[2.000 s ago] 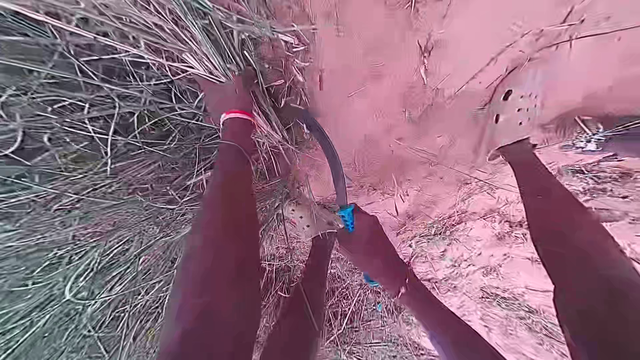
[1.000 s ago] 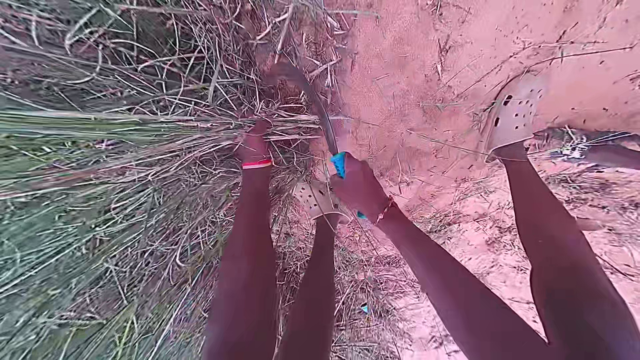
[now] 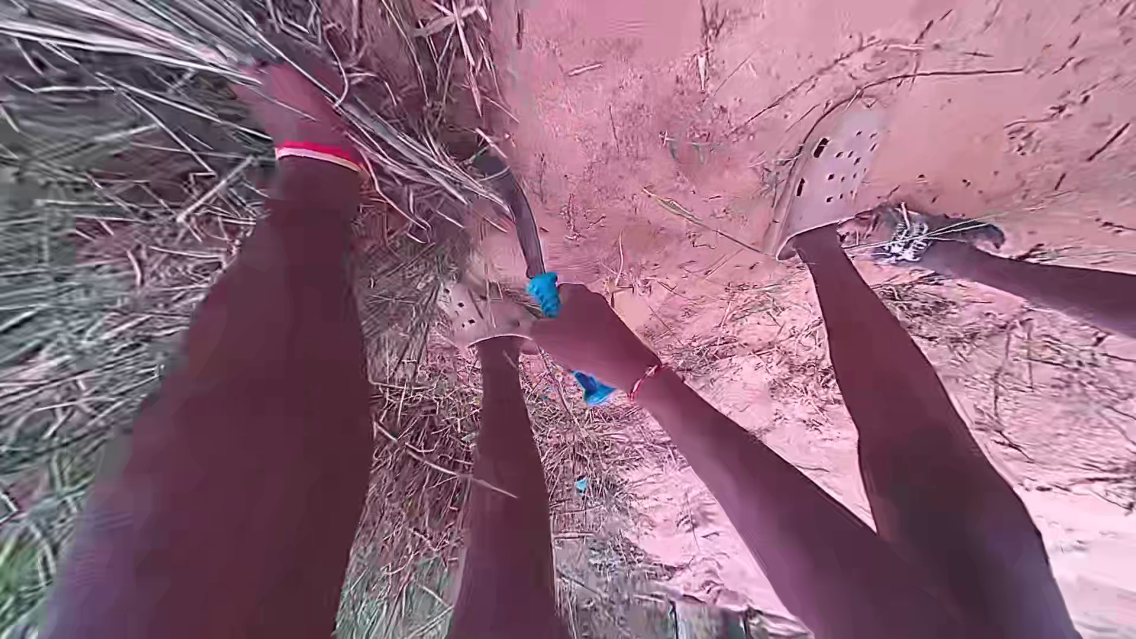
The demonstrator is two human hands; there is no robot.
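My left hand [image 3: 297, 102], with a red and white band at the wrist, grips a bunch of long dry grass stalks [image 3: 404, 151] at the upper left. My right hand [image 3: 595, 333] is closed around the blue-wrapped handle of a sickle [image 3: 524, 217]. The dark curved blade points up and left, and its tip lies at or behind the lower ends of the stalks, partly hidden. A thin red band circles my right wrist.
Perforated clogs [image 3: 830, 173] are on my feet, one beside the sickle. Tangled grass [image 3: 133, 231] stands along the left. Reddish sandy soil [image 3: 621, 115] with loose straw lies to the right. Another person's foot [image 3: 941, 240] shows at the right edge.
Since one second ago, my left hand has moved up and left with grass in it, away from the sickle. My right hand still holds the sickle low near the left clog.
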